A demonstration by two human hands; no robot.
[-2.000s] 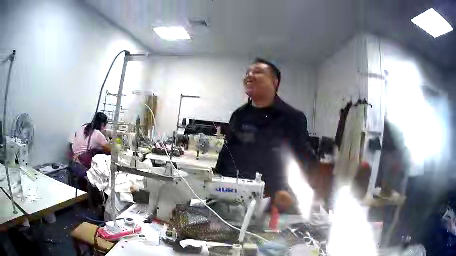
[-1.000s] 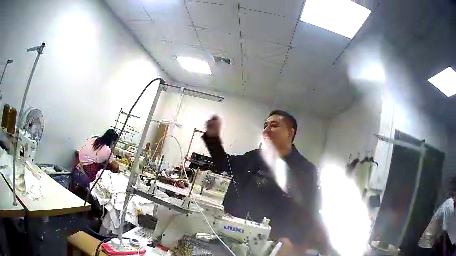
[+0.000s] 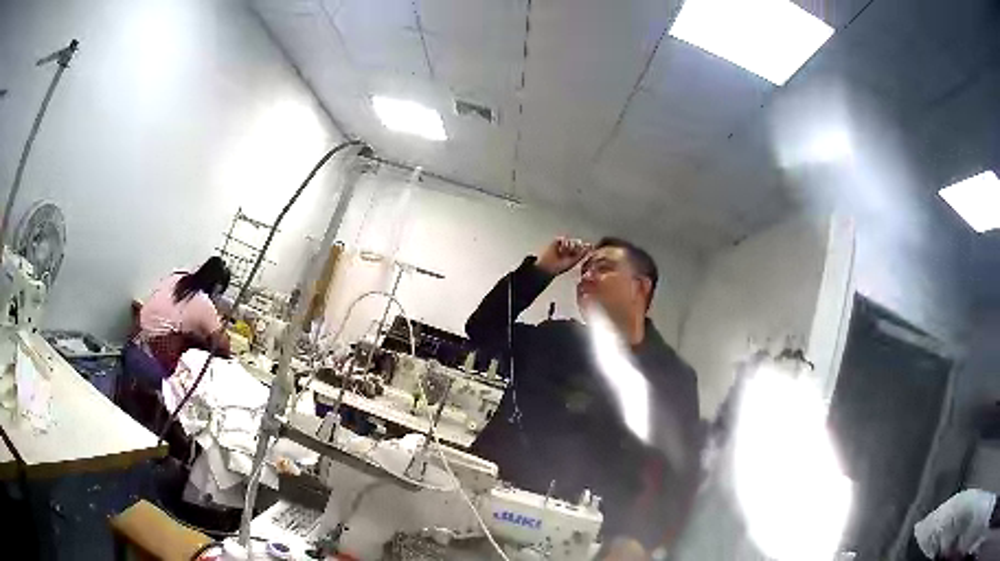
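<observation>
Neither of my hands is in the picture. The white JUKI machine head (image 3: 537, 519) lies nearest in front of me at the bottom, cut off by the lower edge. A bit of speckled fabric (image 3: 415, 544) shows under its arm at the bottom edge. The needle area and the work surface are out of view.
A person in dark clothes (image 3: 587, 405) stands behind the machine, one hand raised to the head. Another person in pink (image 3: 181, 307) sits at left beside white fabric (image 3: 225, 422). A metal thread stand (image 3: 302, 329) rises at centre left. Glare covers the right.
The view has tilted upward, so the table and most of the speckled fabric have left the picture. The standing person's hand rose and is now at the head.
</observation>
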